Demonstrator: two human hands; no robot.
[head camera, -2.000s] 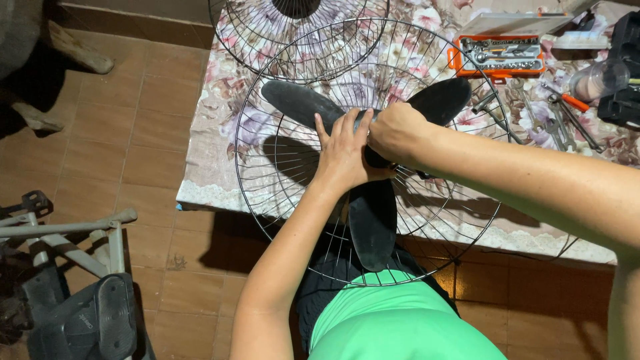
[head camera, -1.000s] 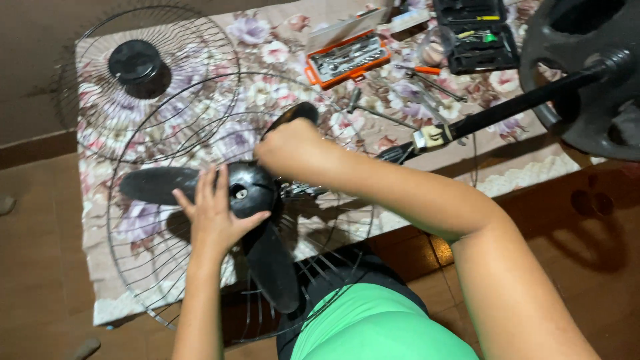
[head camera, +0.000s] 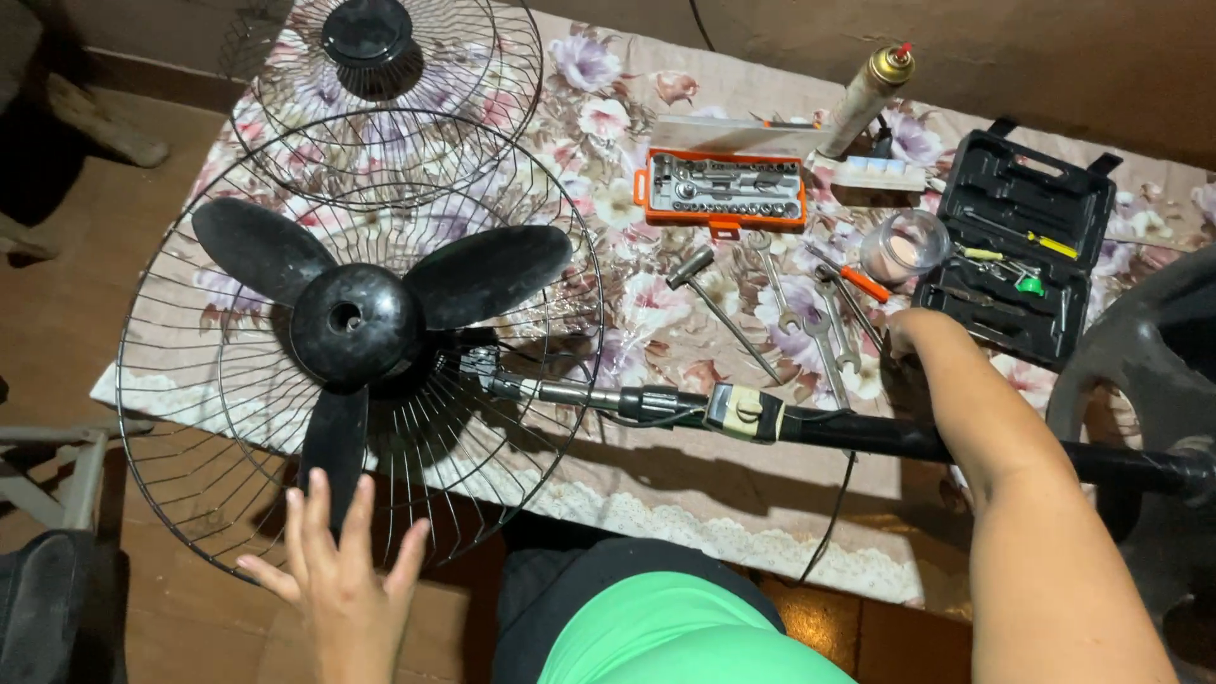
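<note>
A pedestal fan lies on the table, its black three-bladed fan blade (head camera: 357, 318) over the rear wire guard (head camera: 228, 399). My left hand (head camera: 342, 560) is spread, its fingertips at the tip of the lower blade; whether they touch it cannot be told. The black fan pole (head camera: 855, 432), with a switch box (head camera: 746, 412), runs right from the hub. My right hand (head camera: 912, 332) reaches over the pole beside the open tool case and the wrenches. Its fingers are hidden, so what it holds cannot be seen. A T-handle socket wrench (head camera: 727, 323) lies left of the open-end wrenches (head camera: 822, 347).
The front guard (head camera: 380, 152) lies at the back left. An orange socket set (head camera: 727, 190), a spray can (head camera: 866, 100), a clear plastic jar (head camera: 904, 247), an orange-handled screwdriver (head camera: 860, 282) and a black tool case (head camera: 1016, 237) occupy the back right. The fan base (head camera: 1140, 351) stands right; a cable (head camera: 836, 518) hangs in front.
My right hand has left the blade hub and moved right to the tools. My left hand has moved from the hub to the lower blade's tip. The view has shifted.
</note>
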